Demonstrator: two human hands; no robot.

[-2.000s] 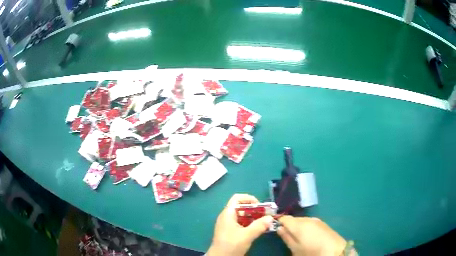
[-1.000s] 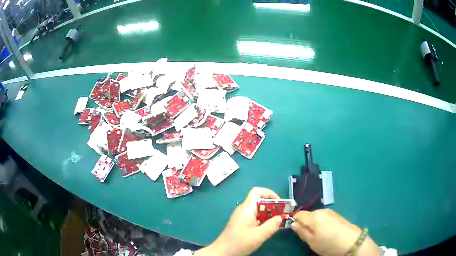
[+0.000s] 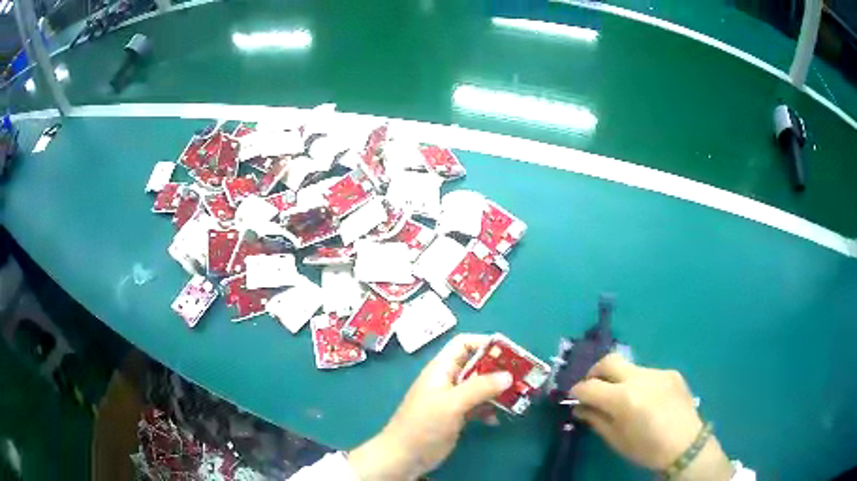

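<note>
My left hand (image 3: 434, 399) holds a red circuit board (image 3: 507, 372) by its left side, red face up, thumb on top. My right hand (image 3: 634, 404) is just right of the board, over a black handled unit (image 3: 584, 362) lying on the bench. Its fingers are pinched around something thin and pale, too small to name. The unit's narrow part points away from me; my right hand hides part of its head. A dark elongated part extends below it toward the bottom edge. Whether wires still join board and unit cannot be told.
A pile of red-and-white boards (image 3: 362, 258) lies left of my hands on the green bench (image 3: 526, 310). Beyond the white rail (image 3: 601, 167), the green conveyor (image 3: 376, 66) carries a black handled unit at the left (image 3: 132, 61) and another at the right (image 3: 791, 146). A carton of boards (image 3: 174, 451) is below the bench edge.
My left hand has tilted the board and drawn it slightly left of the unit. My right hand has moved up and right, over the unit. The unit has turned on the bench.
</note>
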